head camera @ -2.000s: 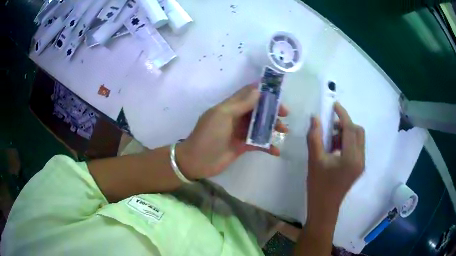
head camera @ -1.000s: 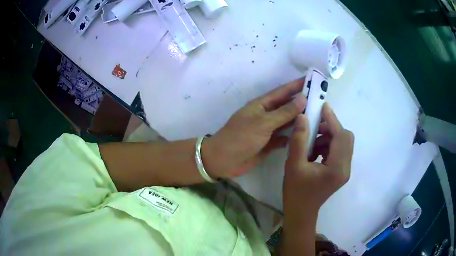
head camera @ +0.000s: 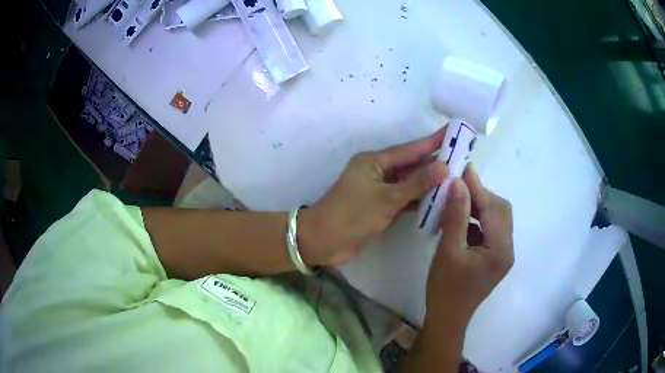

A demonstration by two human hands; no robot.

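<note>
My left hand (head camera: 364,197) and my right hand (head camera: 474,244) both hold the fan unit (head camera: 470,91) over the work sheet. Its round white head points away from me and its handle lies between my fingers. The handle cover (head camera: 464,149) lies against the open side of the handle, with a dark gap along the seam. The fingers of both hands pinch the handle, hiding part of it. The battery inside is not visible.
Loose shell halves (head camera: 273,47) lie at the top left of the work sheet (head camera: 306,146). Another fan unit (head camera: 581,322) with a blue cell lies at the lower right. A carton of shells (head camera: 113,116) stands at left. An orange scrap (head camera: 180,102) lies on the sheet.
The handle cover, earlier apart in my right hand, has moved left onto the fan unit's handle. The unit is now turned on its side, and both hands have come together on it.
</note>
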